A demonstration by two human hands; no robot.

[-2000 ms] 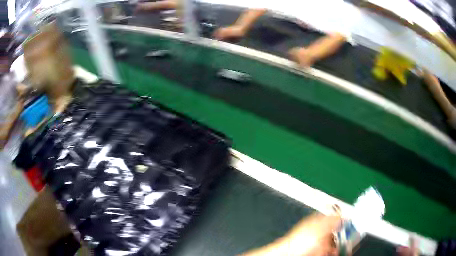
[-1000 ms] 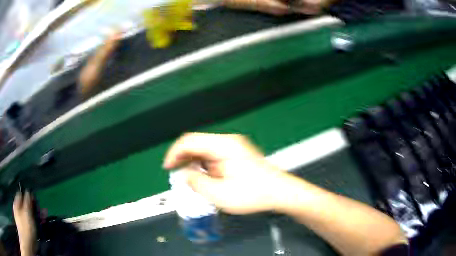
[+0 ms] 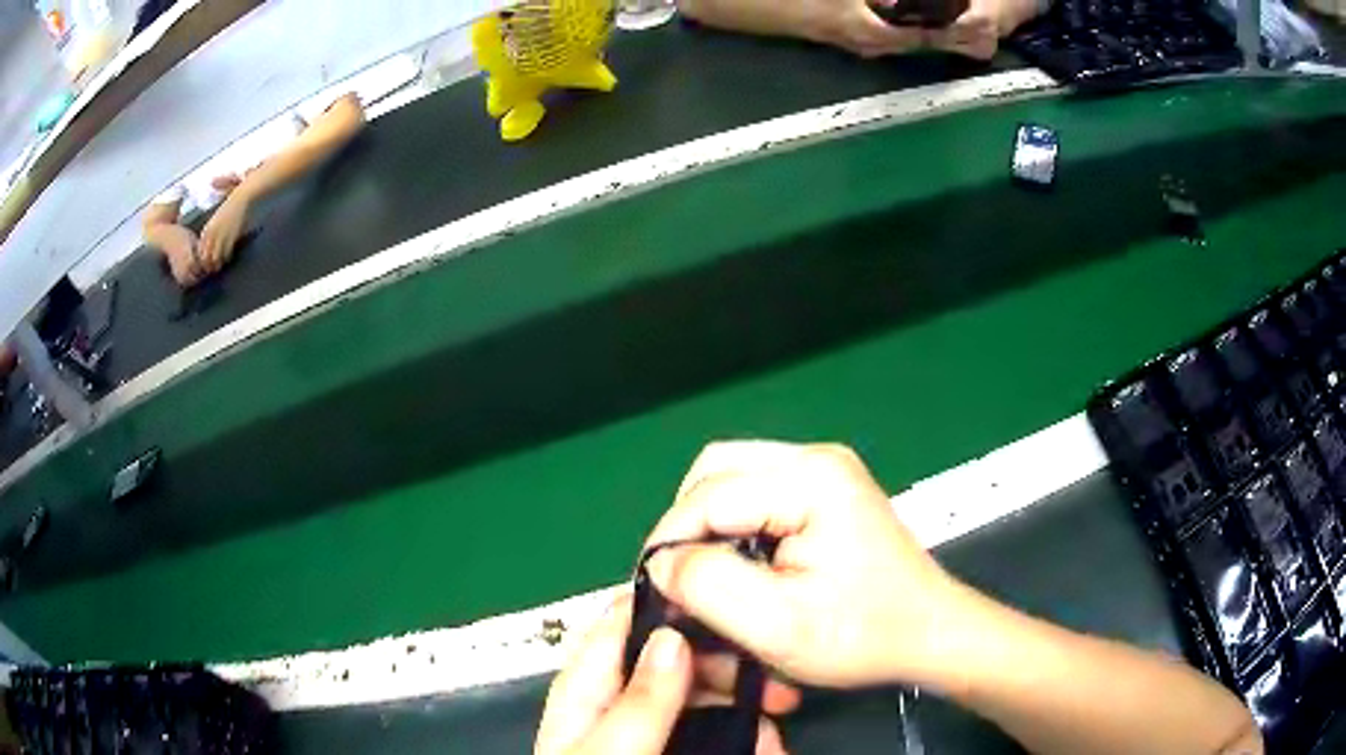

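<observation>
A black phone housing [image 3: 718, 726] is held between my two hands at the lower middle, over the white edge rail. My left hand [image 3: 613, 693] grips it from the left and below, its thumb on the frame. My right hand [image 3: 805, 568] holds its upper part, fingers bent over the top edge. Fingers show through an opening in the frame. No blue board can be made out in it; the hands cover much of it. Thin tweezers [image 3: 909, 718] lie on the dark mat right of the hands, partly cut off.
Glossy black trays [image 3: 1255, 487] stand at the right, another black tray [image 3: 133, 711] at the lower left. The green belt [image 3: 591, 487] carries a white-faced phone part [image 3: 1036, 155] and several dark parts. Across it are people's hands and a yellow fan-like object [image 3: 543, 59].
The view has swung away from the large tray stack. My right hand no longer holds the white and blue item. My left hand has come into view, and both hands now hold the black housing.
</observation>
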